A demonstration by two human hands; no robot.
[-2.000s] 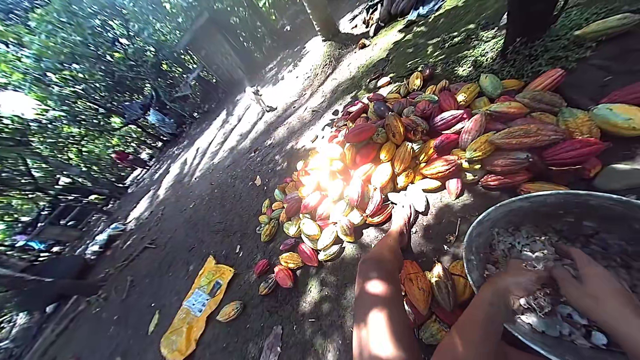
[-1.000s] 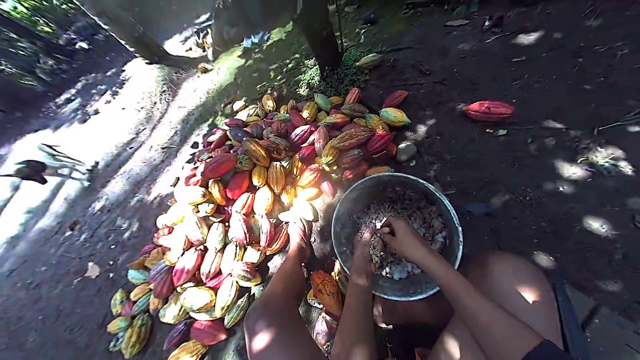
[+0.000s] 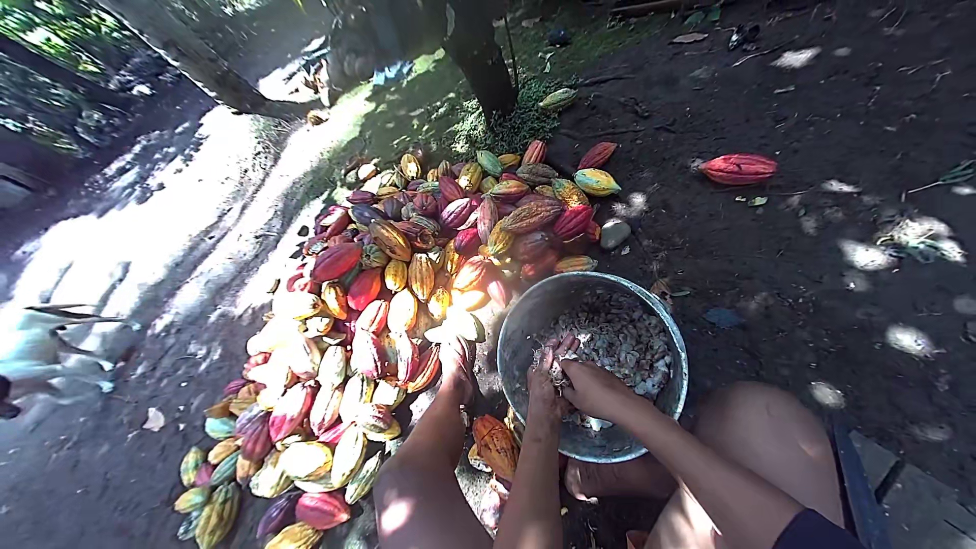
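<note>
A round metal basin [image 3: 526,324] stands between my legs, part filled with whitish and brown cacao beans [image 3: 629,335]. Over its left side my left hand [image 3: 547,377] is turned up with fingers spread, and some pale bean matter lies on its palm. My right hand [image 3: 591,387] presses against it from the right, its fingertips hidden near the left palm. Whether the right fingers pinch anything cannot be made out. Left of and beyond the basin spreads a large heap of red, yellow and green cacao pods [image 3: 419,274].
My bare foot [image 3: 456,362] rests against the heap. A single red pod [image 3: 738,169] lies on the dirt at the right. Behind the heap rises a tree trunk [image 3: 484,61]. A grey stone [image 3: 614,233] sits near the basin's far side. At the left edge is a white dog [image 3: 46,354].
The view has swung right from two seconds ago. My hands stay together in the basin and now sit nearer its left side than one second ago. The dog has come into view at the left.
</note>
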